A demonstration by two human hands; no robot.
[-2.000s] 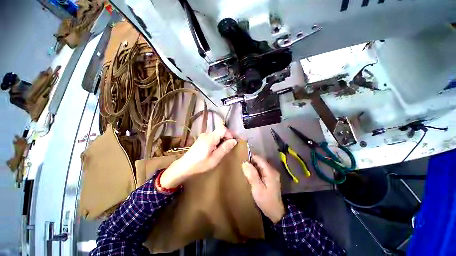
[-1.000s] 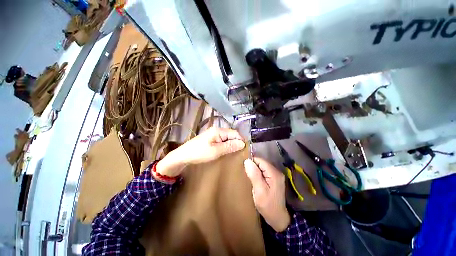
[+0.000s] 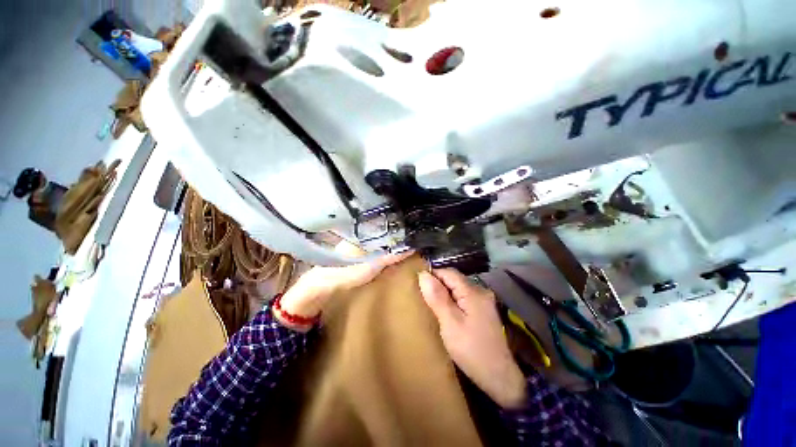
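Note:
A tan-brown bag body point(image 3: 375, 358) hangs from the sewing machine toward my lap, its top edge at the dark presser foot and needle area point(image 3: 441, 240). My left hand point(image 3: 336, 281) lies on the bag's upper left edge, its fingertips close to the presser foot and partly hidden under the machine head. My right hand point(image 3: 471, 327) pinches the bag's right edge just below the machine bed, thumb on top. The needle point and the seam under it are hidden.
The white machine head point(image 3: 349, 131) fills the upper middle. Teal-handled scissors point(image 3: 580, 340) and yellow-handled pliers point(image 3: 530, 338) lie right of my right hand. A small tan bag point(image 3: 183, 354) and strap bundle point(image 3: 223, 253) lie left. A person point(image 3: 39, 196) is far left.
The bag's top edge and both hands have moved up to the presser foot. The view has shifted, showing more of the machine head. My right hand now partly covers the pliers.

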